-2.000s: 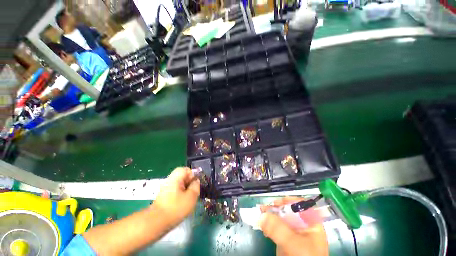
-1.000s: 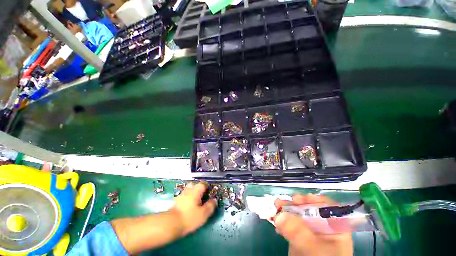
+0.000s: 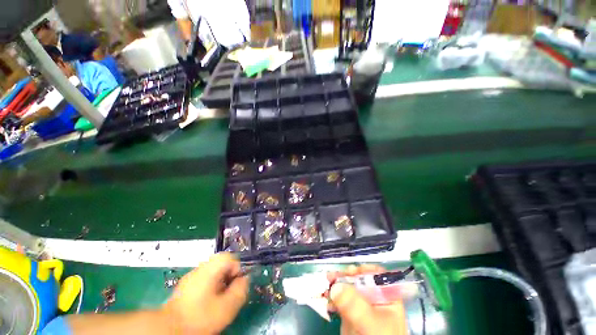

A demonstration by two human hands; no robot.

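Observation:
My left hand (image 3: 212, 291) is bare, its fingers curled just below the near left corner of the black compartment tray (image 3: 374, 219); whether a part is between them is too blurred to tell. My right hand (image 3: 366, 313) holds a pinkish glue syringe (image 3: 395, 292) with a green adapter (image 3: 432, 280). A white wipe (image 3: 307, 288) lies at the syringe's front end, by my right fingers. A loose pile of small coppery wired assemblies (image 3: 269, 293) is between my hands. More assemblies (image 3: 299, 192) fill several nearer pockets of the tray.
A clear hose (image 3: 516, 281) curves right from the adapter. A yellow and blue fan (image 3: 42, 284) stands lower left. Other black trays are at right (image 3: 536, 216) and back left (image 3: 147, 101). A dark cup (image 3: 367, 75) stands behind the tray. A person in blue (image 3: 95, 75) is upper left.
The view has tilted up and shifted. My left hand has moved from the loose pile to the tray's near left corner. Since the oldest frame, the third pocket of the third row has gained parts.

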